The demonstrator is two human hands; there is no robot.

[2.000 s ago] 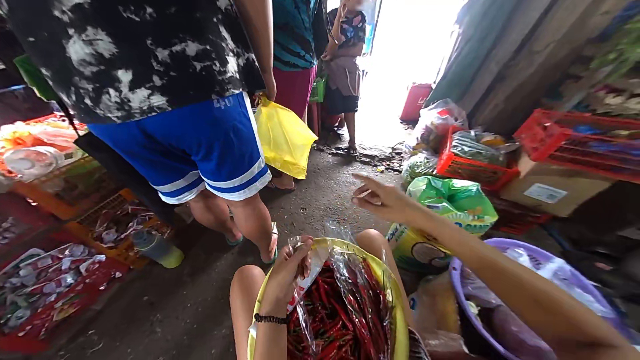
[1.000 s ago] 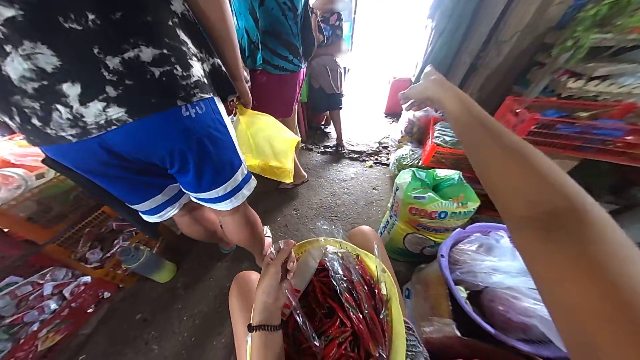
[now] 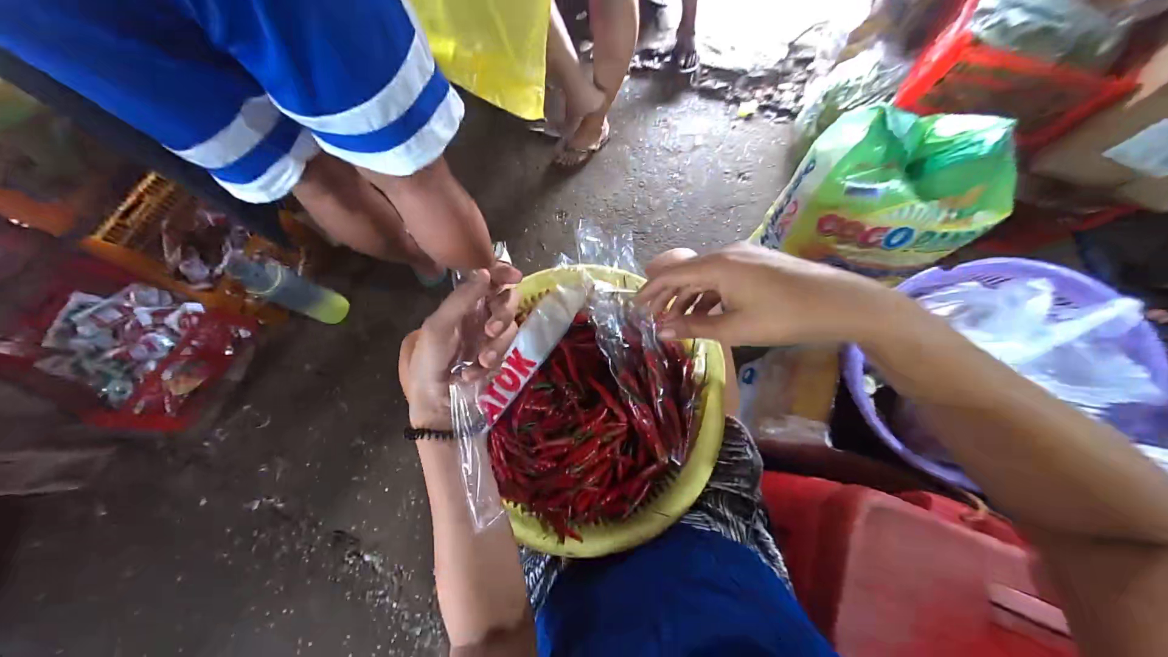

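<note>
A yellow plastic basket (image 3: 630,538) of red chili peppers (image 3: 584,429) rests on my lap. Clear plastic bags (image 3: 474,456) hang from my left hand (image 3: 461,342), which grips them at the basket's left rim, along with a folded white plastic packet with red print (image 3: 538,351). My right hand (image 3: 703,297) is over the basket's upper right, fingers bent, beside another clear plastic bag (image 3: 630,338) lying on the peppers. Whether those fingers pinch the plastic is unclear.
A person in blue shorts (image 3: 338,82) stands close at upper left. Right of me are a green printed sack (image 3: 899,192), a purple basket (image 3: 858,392) with plastic bags and a red container (image 3: 876,566). A bottle (image 3: 287,287) and crates (image 3: 137,214) stand left.
My right hand, raised and pointing outward before, has come down to the basket. The white packet now lies across the peppers' upper left. The view has tilted down.
</note>
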